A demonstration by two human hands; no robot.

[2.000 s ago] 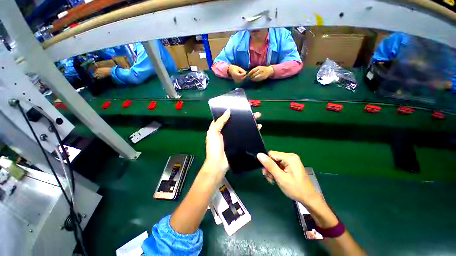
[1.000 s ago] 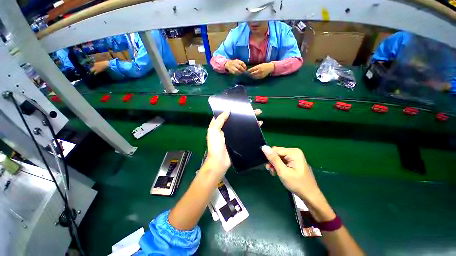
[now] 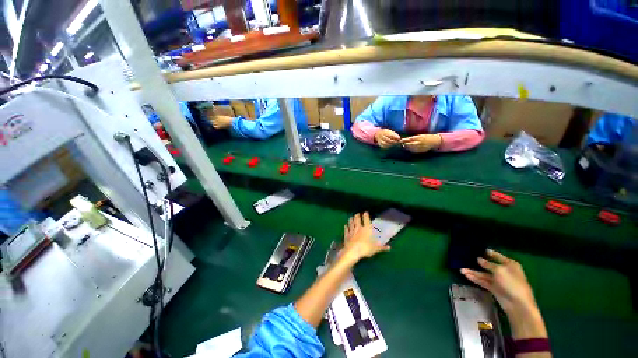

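My left hand [image 3: 363, 240] is over the bench edge beside the belt, fingers spread, partly covering a pale silver slab, likely a phone body [image 3: 390, 225]; contact is unclear. My right hand [image 3: 508, 281] has its fingers apart beside a dark phone [image 3: 465, 250] on the belt, blurred and hard to make out. Display assemblies with dark ribbons lie on the bench: a left stack [image 3: 285, 263], a middle stack [image 3: 358, 320] below my left forearm, and a right stack [image 3: 474, 323] beside my right wrist.
Another silver-grey body [image 3: 273, 201] lies on the belt at left. Small red parts [image 3: 431, 183] line the far ledge. A white post [image 3: 203, 147], a white machine [image 3: 77, 280] and an overhead rail [image 3: 392, 78] frame the place. A white sheet [image 3: 219, 345] lies near my left sleeve. A person sits opposite.
The glossy black phone has left both hands, which have moved apart. My right hand has moved right, beside the dark slab, and my left to the pale slab. The view has turned left and up.
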